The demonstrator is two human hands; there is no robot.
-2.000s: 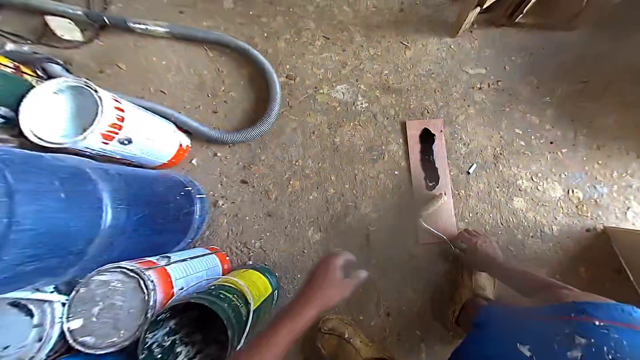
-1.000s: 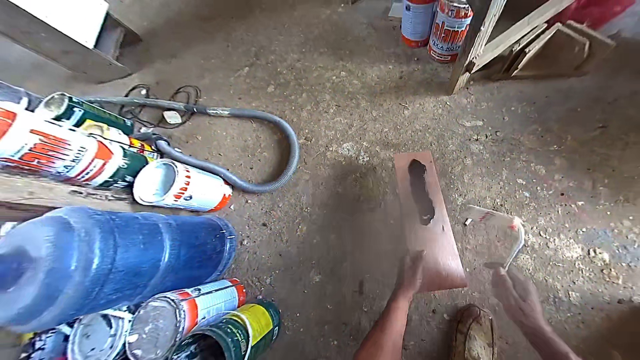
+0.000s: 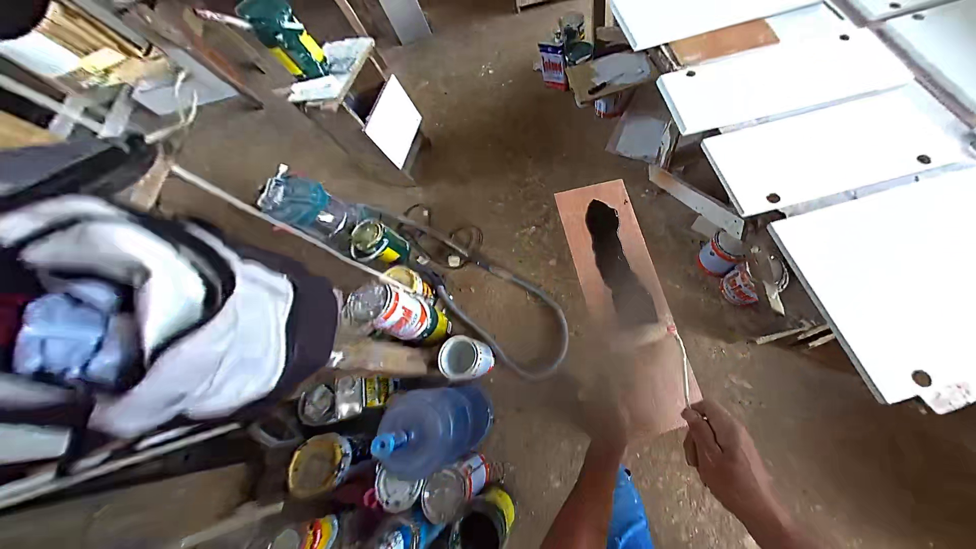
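A narrow reddish-brown wooden panel [image 3: 579, 236] is tilted up in front of me, with a dark wet streak [image 3: 610, 244] running down its upper part. My right hand [image 3: 717, 450] grips the thin handle of a paint roller [image 3: 679, 347]; its head lies across the panel below the dark streak. Near the panel's lower left edge is my left hand [image 3: 610, 404], strongly blurred; whether its fingers hold the panel cannot be made out.
White panels [image 3: 877, 282] with round holes lie raised on the right. Paint cans [image 3: 465, 358] and a blue plastic water jug [image 3: 435, 427] crowd the lower left. A grey hose [image 3: 560, 328] curves over the floor. Clothes [image 3: 191, 320] hang at far left.
The roller has moved from beside the panel onto its surface. Dark liquid now spreads farther along the panel. The view has swung, bringing in the white panels and clothes.
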